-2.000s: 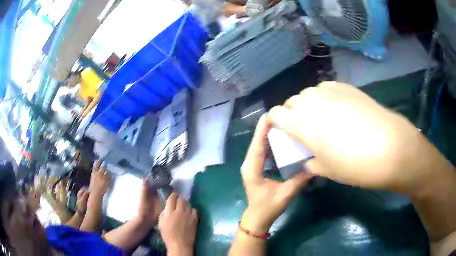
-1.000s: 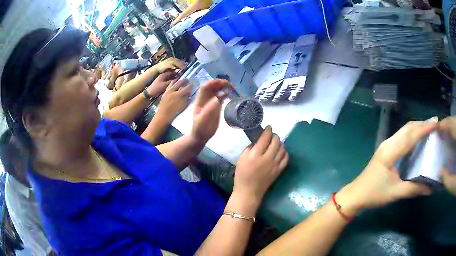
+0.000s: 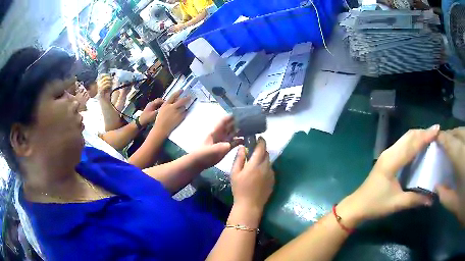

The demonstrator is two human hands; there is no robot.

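My left hand [image 3: 390, 178], with a red string at the wrist, grips a pale grey-white carton [image 3: 429, 171] at the right side of the view. My right hand [image 3: 454, 163] is cut off by the right edge, and its fingers rest on the other side of the same carton. The carton's lower end looks dark; the rest is hidden by my hands. A grey handheld fan [image 3: 382, 114] lies on the green mat [image 3: 316, 168] just beyond my left hand.
A seated person in blue [image 3: 122, 204] holds another grey fan [image 3: 249, 122] at the left. Grey cartons [image 3: 285, 76] lie on white paper [image 3: 331, 97], before a blue bin [image 3: 265, 30]. Flat cartons [image 3: 395, 46] are stacked at the back right, near a desk fan [image 3: 455, 30].
My hands came off-centre to the right as the view swung left, still on the carton. Since one second ago, the neighbour's fan has turned its round face away.
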